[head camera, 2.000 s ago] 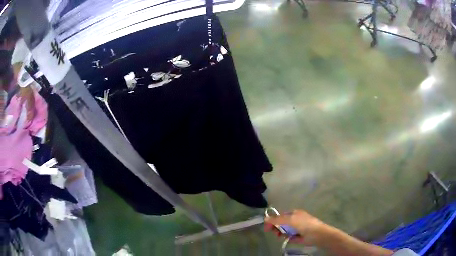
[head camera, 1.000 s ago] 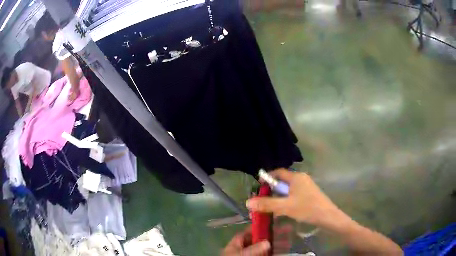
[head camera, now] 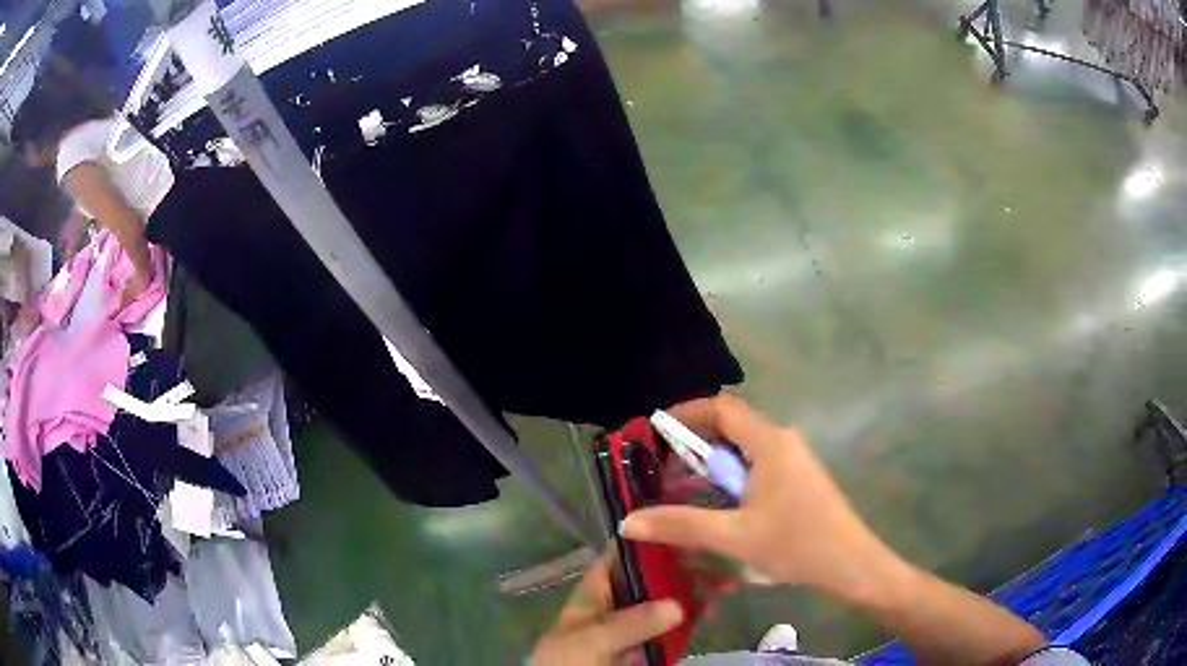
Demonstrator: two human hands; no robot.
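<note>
A flip phone case, red inside and dark outside, is held at the bottom centre, partly opened, with a dark phone edge along its left side. My left hand grips its lower part and is cut off by the bottom edge. My right hand holds the upper right part with thumb and fingers. A small white-and-blue item is also held in my right hand. Long black hanging garments with small white tags hang just beyond.
A grey rack upright with handwritten marks slants across the left. A person handles pink cloth at left. A blue crate is at lower right. Green floor lies beyond, with another rack at upper right.
My left hand has come into view and both hands now hold the red case, which has opened wider. Earlier, only my right hand showed, with the white-and-blue item.
</note>
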